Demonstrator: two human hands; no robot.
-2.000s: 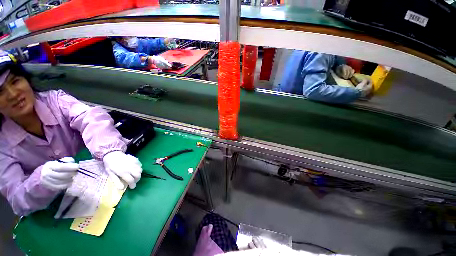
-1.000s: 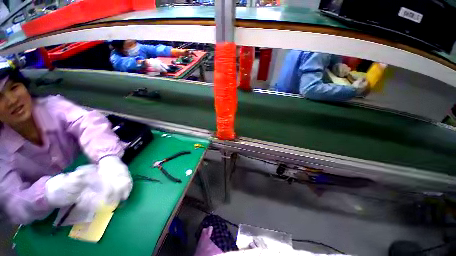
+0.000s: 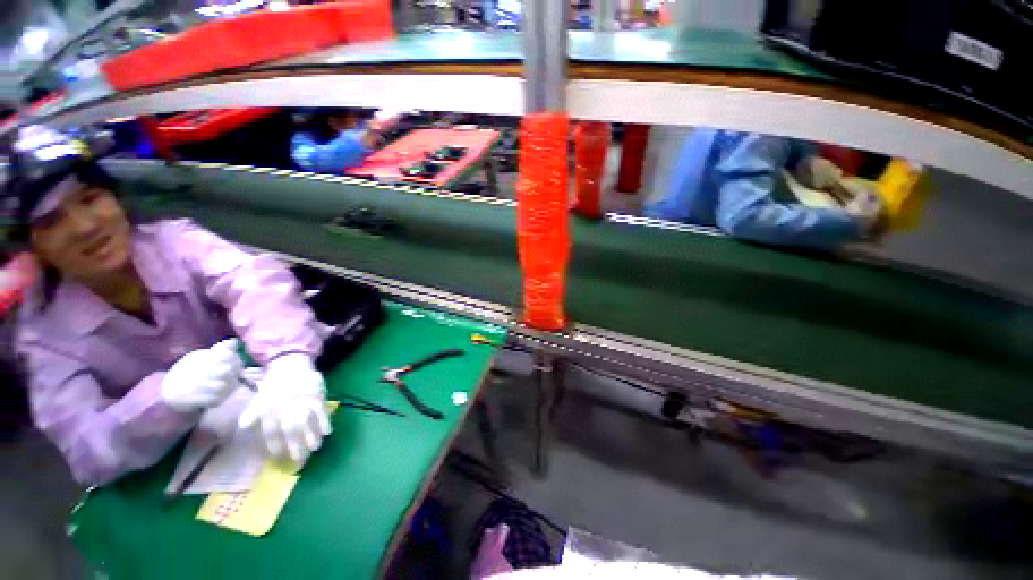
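Observation:
Neither of my hands can be made out. A pink patch of cloth (image 3: pixel 493 552) and an overexposed white shape (image 3: pixel 657 572) are cut off by the bottom edge. On the green-matted bench (image 3: pixel 351 499) lie open black-handled nippers (image 3: pixel 424 382) and thin dark tweezers (image 3: pixel 372 406). A white paper form (image 3: pixel 219 462) and a yellow sheet with rows of red marks (image 3: pixel 252 505) lie at the bench's left. A coworker in a pink smock rests white-gloved hands (image 3: pixel 286 410) over the papers. A dark thin tool lies on the white paper.
A green conveyor (image 3: pixel 702 283) runs behind the bench, carrying a circuit board (image 3: pixel 363 222). A post wrapped in orange-red film (image 3: pixel 544 227) stands before it. A black tote (image 3: pixel 906 51) sits on the upper shelf. Two people in blue are beyond the conveyor.
The view has shifted, so the bench and post sit further right in the picture. The coworker's hands have moved over the papers, and the thin tool held earlier no longer shows clearly.

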